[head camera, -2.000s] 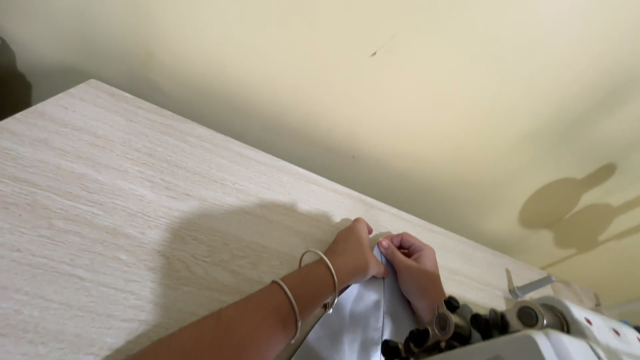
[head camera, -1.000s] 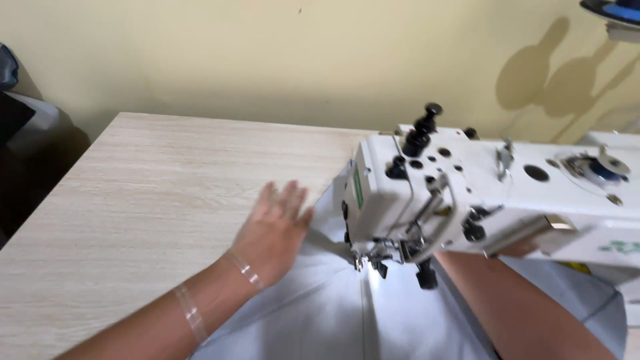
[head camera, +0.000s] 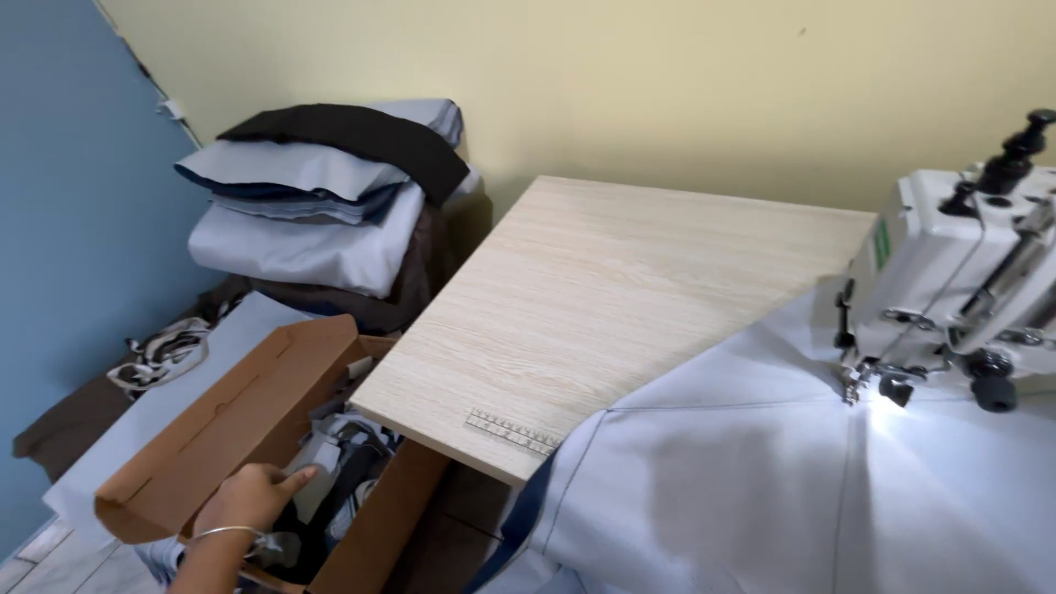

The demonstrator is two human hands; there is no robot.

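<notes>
My left hand, with a bangle at the wrist, reaches over an open cardboard box of fabric scraps at the lower left. Its thumb is apart from the other fingers, which are partly hidden; whether it holds a scrap is unclear. My right hand is out of the frame. Light grey fabric with stitched seams lies on the table at the right, part of it under the needle area of a white industrial sewing machine. The machine's lamp lights the cloth there.
A wood-grain tabletop with a ruler scale at its near edge spans the middle. Behind the box stands a stack of folded grey and black fabric. Fabric strips lie at the far left. A yellow wall rises behind the table.
My left hand has moved from the cloth beside the machine to the cardboard box on the left. My right arm has gone out of view. The view has swung left.
</notes>
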